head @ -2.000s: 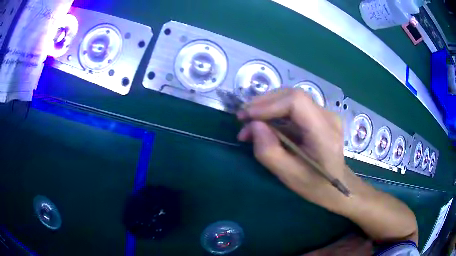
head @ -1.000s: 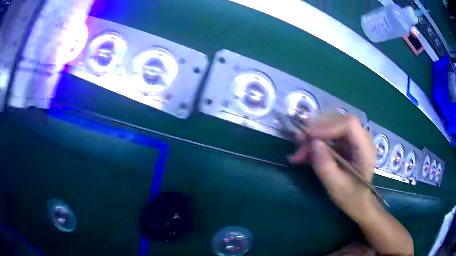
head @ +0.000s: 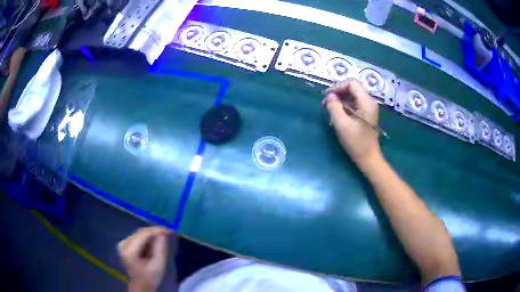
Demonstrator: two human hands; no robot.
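Note:
Silver lens plates, each with three round lenses, lie end to end along the far side. My right hand [head: 354, 117] is at the near edge of the second plate [head: 292, 64] and holds a thin pick [head: 365, 121] between thumb and fingers. The pick's tip is hidden or too small to see. My left hand [head: 145, 255] is at the bench's front edge, fingers curled; whether it holds anything is not clear. A loose clear lens [head: 269, 153] and a second one [head: 136, 138] lie on the green surface.
A round black pad [head: 220, 124] lies over the blue tape [head: 185, 191]. A perforated metal frame [head: 130, 24] stands at the upper left. White cloth or bag [head: 39, 97] and clear plastic are at far left, with part of another person's arm. A bottle [head: 377, 10] and blue bin [head: 502, 68] are beyond.
The view has pulled back and turned, showing more bench on the left. My left hand is now in view. My right hand still holds the pick near the second plate.

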